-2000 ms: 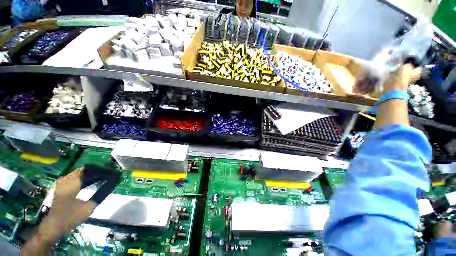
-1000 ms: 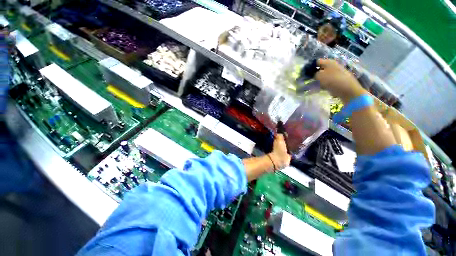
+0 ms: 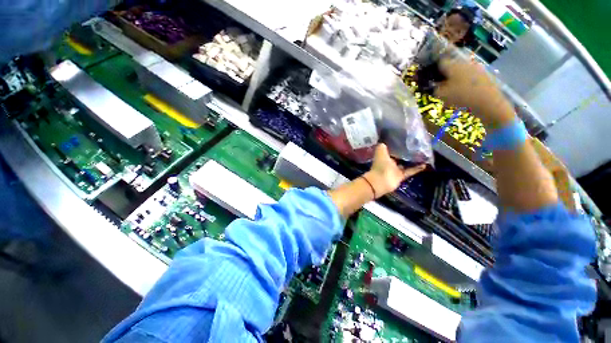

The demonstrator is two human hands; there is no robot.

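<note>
A clear plastic parts bag (image 3: 388, 110) with a white label hangs over the lower bins, in front of the red components (image 3: 335, 142). My left hand (image 3: 387, 172) is at the bag's lower edge, thumb up and fingers stretched to the right; whether it grips the bag is hard to tell. My right hand (image 3: 465, 84) is raised at the bag's upper end, blurred, with dark shapes at the fingertips; its grip on the bag cannot be made out. A light blue band is on my right wrist.
Green circuit boards (image 3: 228, 151) with silver heat sinks (image 3: 104, 104) lie below the bins along a metal rail (image 3: 124, 258). The upper shelf holds white components (image 3: 365, 33) and yellow-black components (image 3: 462, 127). Dark component trays (image 3: 449, 208) are at right. A person (image 3: 455, 25) is behind the shelf.
Since two seconds ago, the bag and my right hand have come left from the shelf's right end, and my left hand has risen from the boards. Over the last second the bag has spread leftward.
</note>
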